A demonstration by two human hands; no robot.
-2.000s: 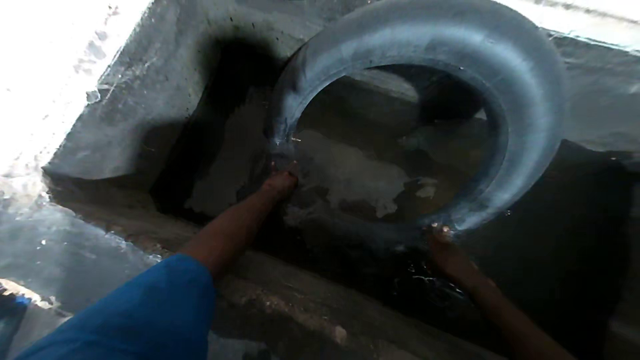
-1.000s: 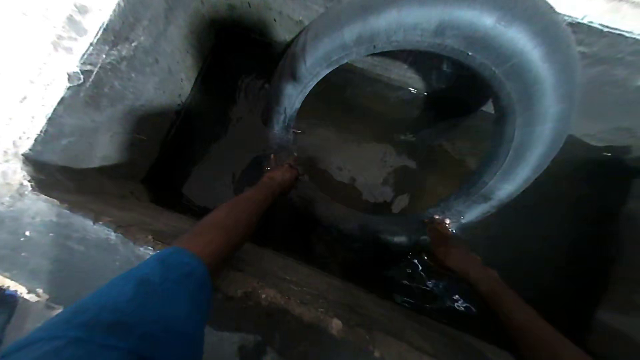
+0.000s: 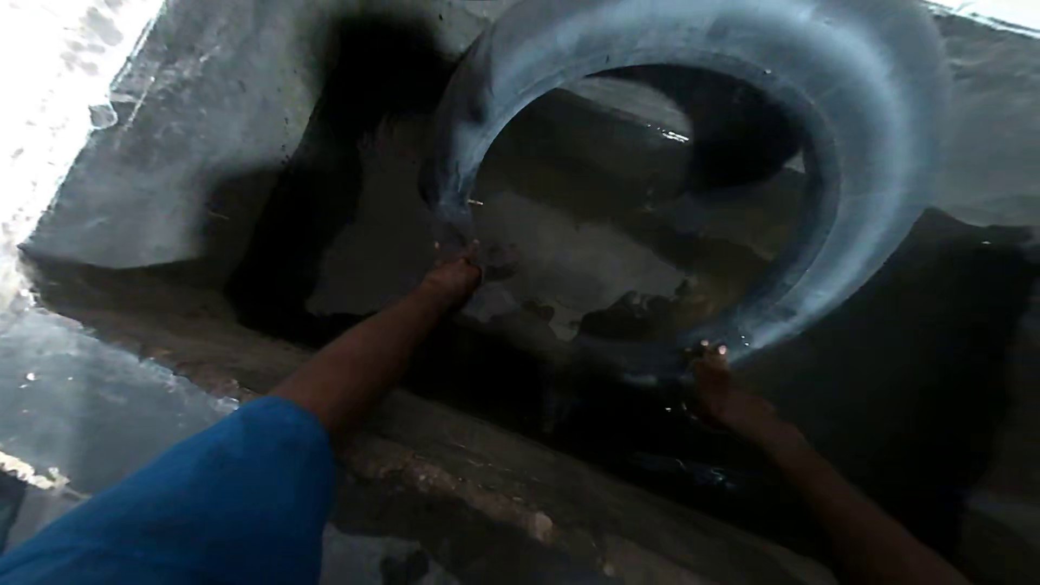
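A large, inflated dark rubber inner tube [image 3: 877, 122] stands tilted in a trough of dark water [image 3: 569, 260], its near lower part dipping below the surface. My left hand [image 3: 453, 276] grips the tube on its left side at the waterline. On the lower right, my right hand [image 3: 719, 378] holds the tube where it meets the water, with fingertips showing over the rubber. Both hands are partly in shadow, and the submerged stretch of tube between them is hard to make out.
The trough has a concrete near rim [image 3: 487, 479] running diagonally below my forearms. A grey concrete wall [image 3: 187, 146] rises at the left, beside a brightly lit ledge [image 3: 57, 89]. Wet floor [image 3: 122, 398] lies at the lower left.
Both hands keep their hold on the tube. Its far side has tipped slightly up and out of the top of the view, and the water near my right hand is rippled.
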